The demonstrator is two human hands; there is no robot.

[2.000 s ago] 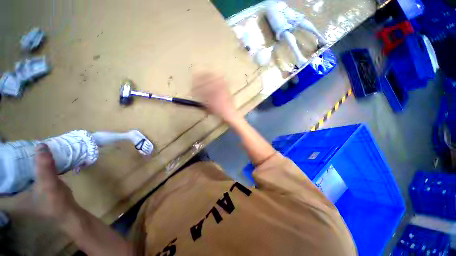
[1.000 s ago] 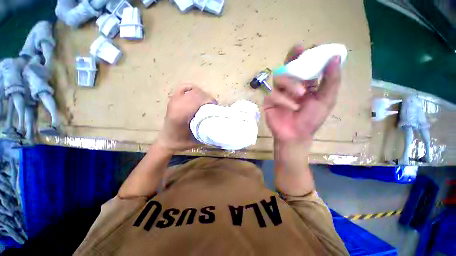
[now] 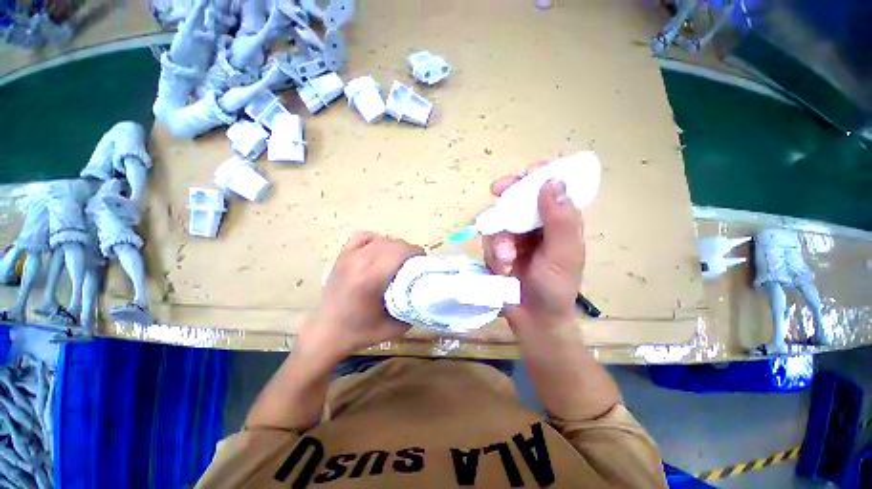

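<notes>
My left hand is shut on a white lower-body figure part, held near the table's front edge with its waist end towards me. A white boxy piece, seemingly a waist connector, shows at the waist; glare hides how it sits. My right hand is shut on a white glue bottle, tilted with its greenish tip pointing left, just above the figure part. The mallet is mostly hidden behind my right hand; a black handle end shows.
Loose connectors lie at the left of the tan table. Leg parts are heaped at the far left, stand at the left edge and lie at right. Blue crates are below. Green belt runs behind.
The view has shifted, showing more of the far table. My right hand has lowered the glue bottle towards the figure part. A boxy piece now shows at the waist.
</notes>
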